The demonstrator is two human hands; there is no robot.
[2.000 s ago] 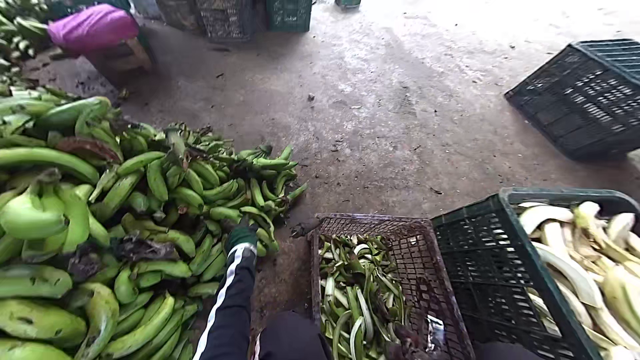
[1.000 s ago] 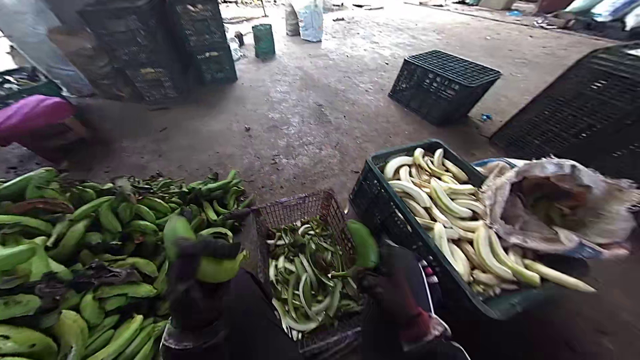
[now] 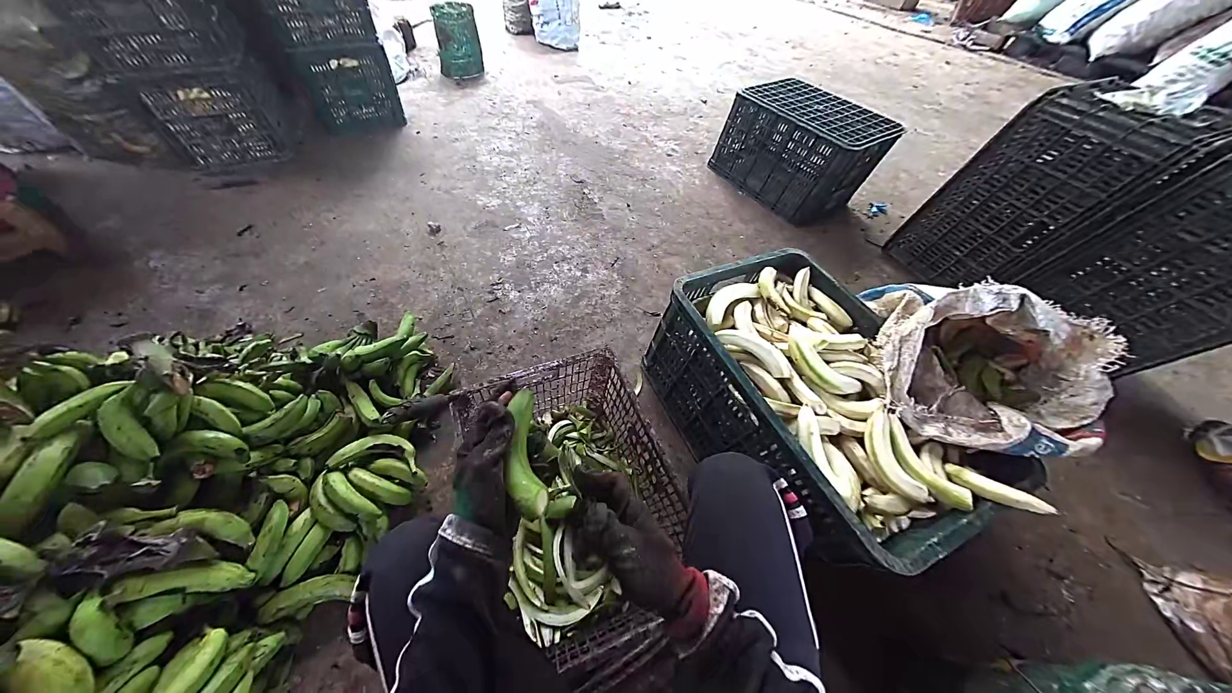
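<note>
My gloved left hand (image 3: pixel 484 472) grips a green plantain (image 3: pixel 523 457), held upright over a brown plastic crate (image 3: pixel 602 380) between my knees. My gloved right hand (image 3: pixel 626 539) is curled close to the plantain's lower end; whether it holds a tool is hidden. Green and pale peels (image 3: pixel 558 577) lie in the crate beneath both hands. Unpeeled green plantains (image 3: pixel 207 443) are heaped on the floor at my left. At my right, a dark green crate (image 3: pixel 674 385) is filled with peeled plantains (image 3: pixel 828 385), some jutting over its near edge.
A woven sack (image 3: pixel 1001 385) with its mouth spread leans at the full crate's right side. Beyond stands an upturned crate (image 3: pixel 804 144), with large black crates (image 3: pixel 1078 192) at the right. Stacked crates (image 3: pixel 217 115) and a green container (image 3: pixel 457 40) are at the back left.
My left hand, first reaching into the green pile, now holds a plantain over the peel crate. My hands have come closer together since one second ago. The view has swung right.
</note>
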